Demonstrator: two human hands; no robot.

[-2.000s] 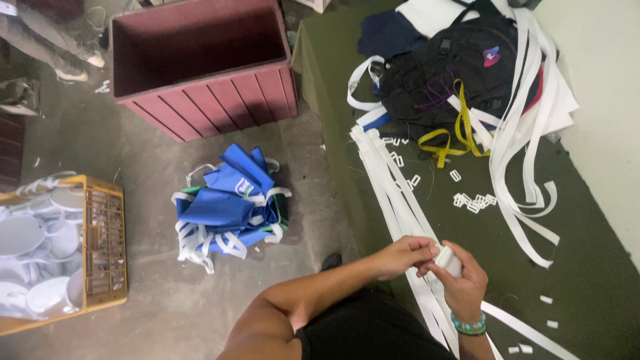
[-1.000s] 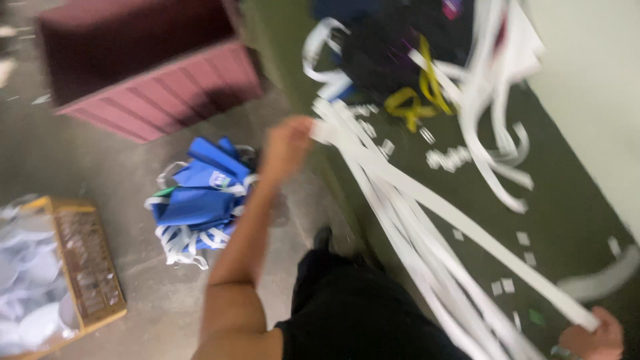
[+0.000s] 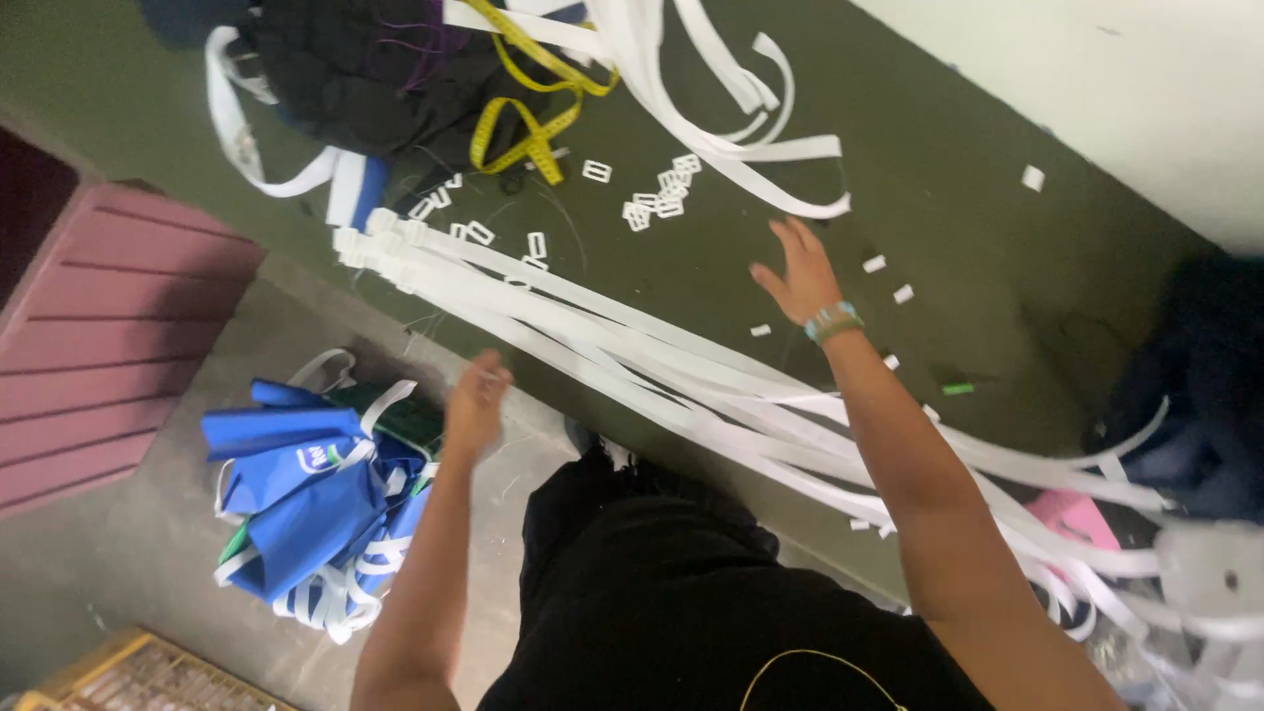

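Observation:
Long white webbing straps (image 3: 632,360) lie side by side along the near edge of the green table, their buckled ends bunched at the left. My left hand (image 3: 478,400), slightly blurred, hangs just off the table edge below those ends; whether its fingers are closed cannot be told. Over the table, my right hand (image 3: 802,272) is open and empty, a beaded bracelet at its wrist. It is near the tip of a loose white strap (image 3: 780,197). Small white plastic slide buckles (image 3: 662,193) lie in a group to its left, and others lie near the strap ends.
A yellow measuring tape (image 3: 538,138) and black fabric (image 3: 346,84) lie at the far left of the table. Blue bags with white straps (image 3: 316,494) are piled on the floor, between a pink bin (image 3: 128,326) and a yellow crate (image 3: 138,676). Dark cloth (image 3: 1205,395) is at right.
The strap stretched between my hands one second ago is out of them. My right hand has come back from the far right to above the table. The view has shifted toward the table.

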